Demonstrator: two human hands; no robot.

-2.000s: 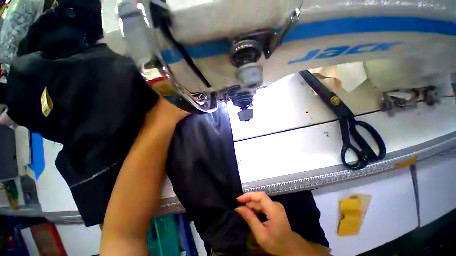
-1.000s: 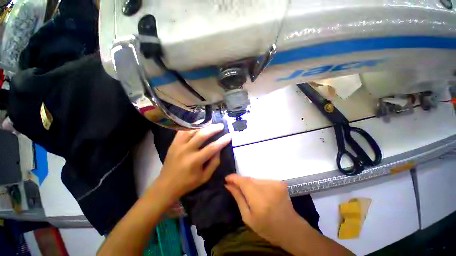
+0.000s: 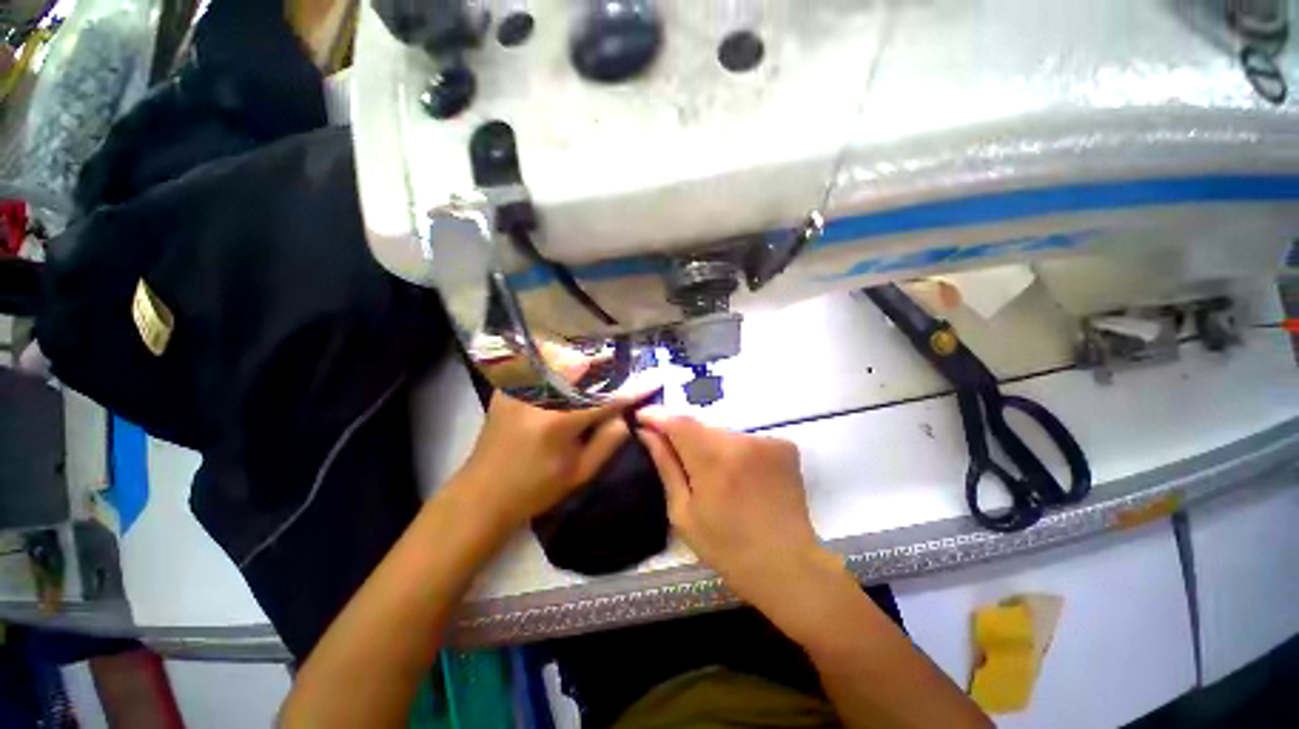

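Note:
A black garment (image 3: 264,385) lies to the left of the sewing machine (image 3: 912,157), with a small pale badge and a thin pale line on it. A narrow black part of cloth (image 3: 606,524) lies on the table below the lit needle area. My left hand (image 3: 549,453) pinches its upper edge close to the presser foot. My right hand (image 3: 727,491) pinches the same edge just to the right, the fingertips of both hands almost touching. The needle point is hidden behind the machine head and guard.
Black-handled shears (image 3: 983,420) lie right of my hands. A metal attachment (image 3: 1161,335) sits farther right. A ruler edge (image 3: 912,556) runs along the table front. A yellow piece (image 3: 1006,655) is stuck below it. A teal basket (image 3: 477,686) shows below the table.
My left hand has come from behind the machine head to the front of the needle area. My right hand has moved up beside it. The narrow black cloth is bunched shorter on the table.

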